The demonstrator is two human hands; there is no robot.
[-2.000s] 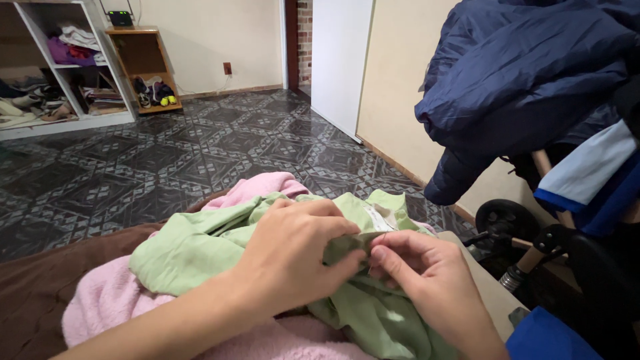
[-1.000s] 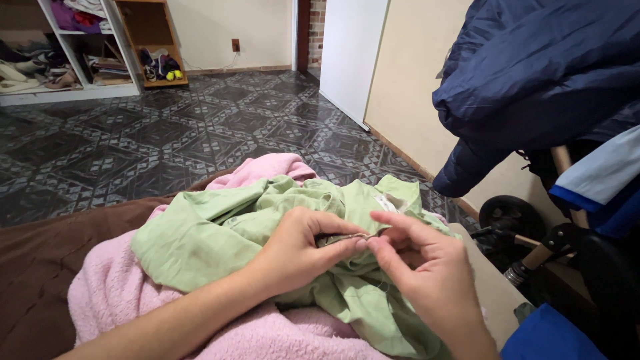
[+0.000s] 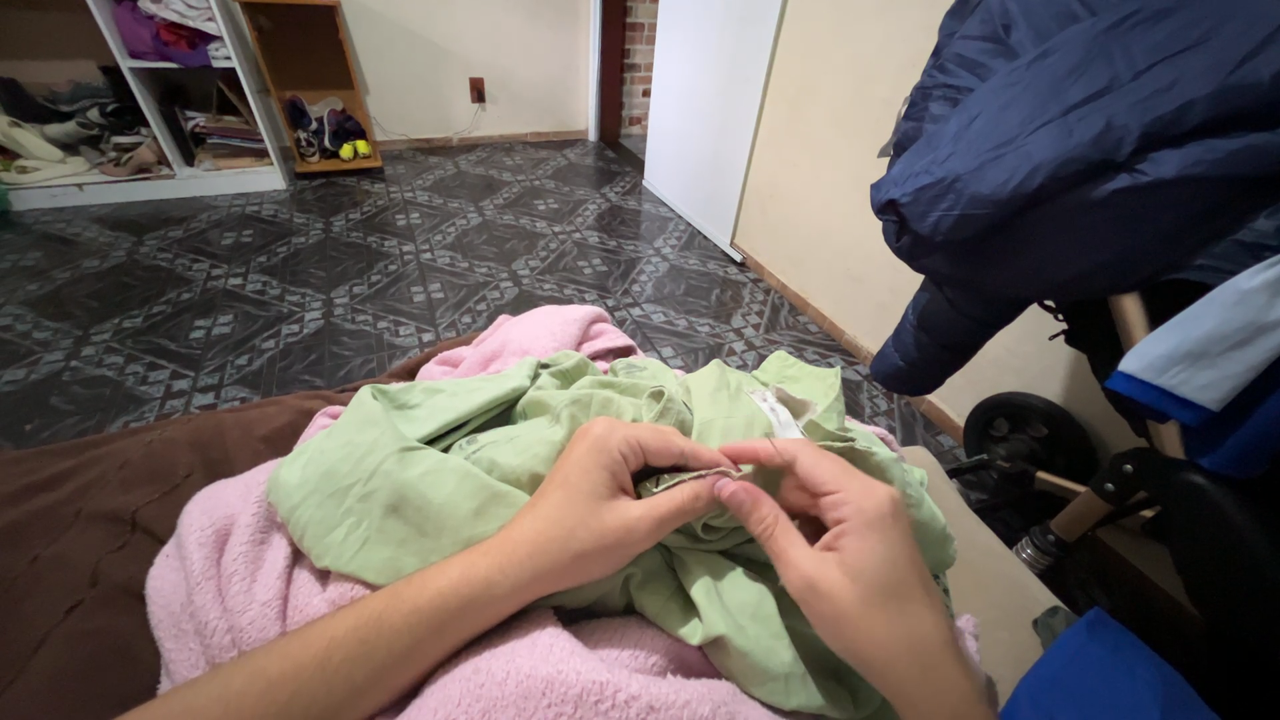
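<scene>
A crumpled light green garment (image 3: 440, 450) with a white tag (image 3: 776, 412) lies over a pink fleece blanket (image 3: 240, 570). My left hand (image 3: 620, 490) pinches a folded edge of the green fabric between thumb and forefinger. From the right, my right hand (image 3: 830, 530) brings its thumb and forefinger together at the same edge, the fingertips of both hands almost touching. Whether a needle or thread is between them is too small to tell.
A brown cover (image 3: 90, 530) spreads at the left. On the right hang a navy jacket (image 3: 1080, 150) and a light blue cloth (image 3: 1210, 340) above a wheeled frame with a black wheel (image 3: 1030, 440). Shelves (image 3: 190, 183) and an orange shoe rack (image 3: 340, 165) stand beyond the tiled floor.
Both hands stay at the garment's edge. Since two seconds ago my left hand has turned, baring more of the pinched fold. The view has shifted slightly.
</scene>
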